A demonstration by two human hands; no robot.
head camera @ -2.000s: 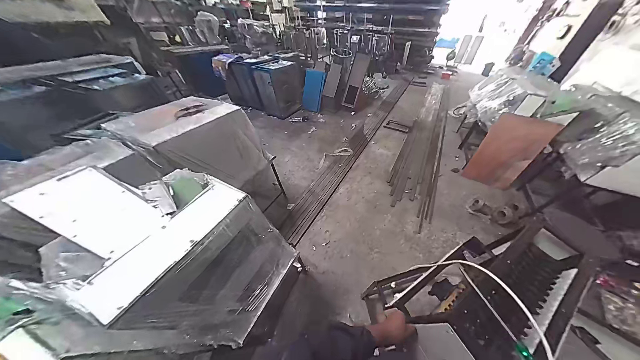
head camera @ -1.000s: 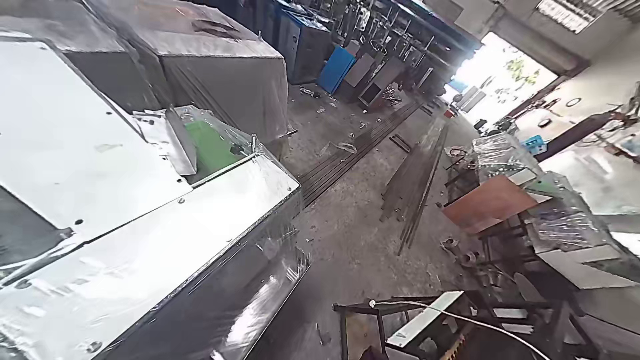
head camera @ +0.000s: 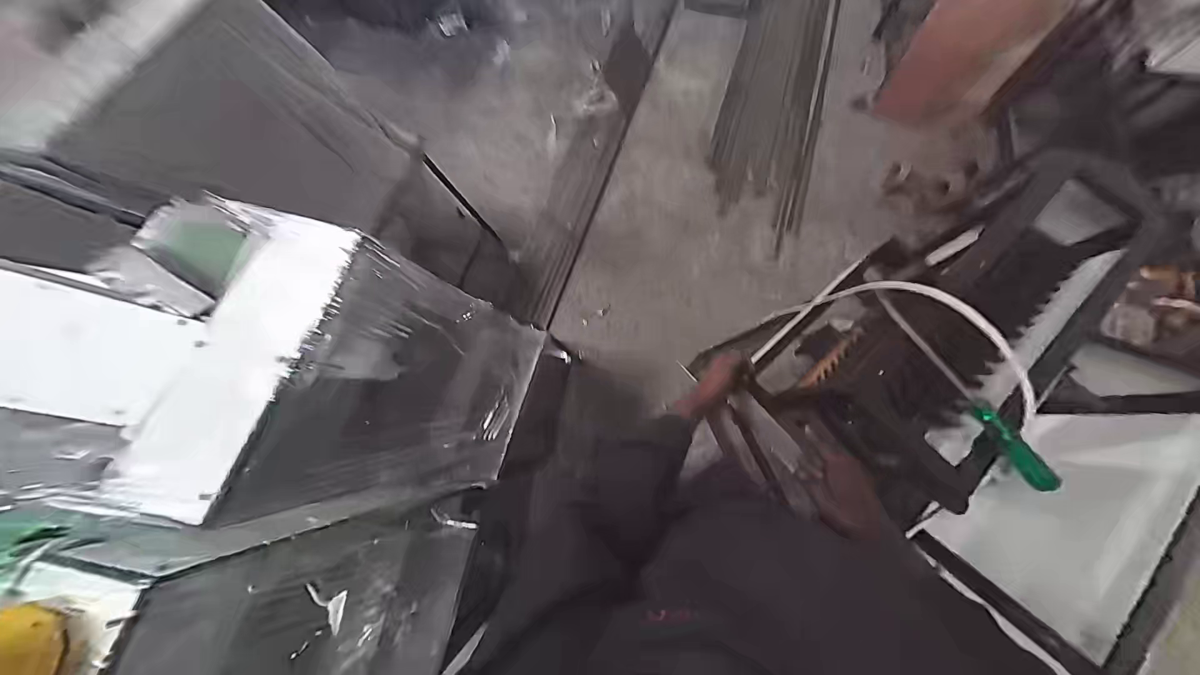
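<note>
My left hand (head camera: 714,382) grips the near left corner of a dark metal frame (head camera: 764,445), beside the end of a white cable (head camera: 937,292). Blurred and partly hidden by my dark sleeve, my right hand (head camera: 844,487) is low against the same frame; its fingers cannot be made out clearly. The cable arches over a dark slotted rack (head camera: 1012,281) to the right. A screwdriver with a green handle (head camera: 1027,457) lies past my right hand, its tip towards the rack, partly over a pale flat panel (head camera: 1087,525).
Plastic-wrapped metal cabinets (head camera: 403,403) with white panels (head camera: 84,342) stand on the left. Long metal bars (head camera: 778,103) lie on the concrete floor (head camera: 647,253) ahead. A reddish-brown board (head camera: 966,56) leans at the upper right, near several small round parts (head camera: 919,187).
The view has swung down and shifted. My right hand now shows at the frame, and my left hand, out of clear sight one second ago, is visible at the frame's corner.
</note>
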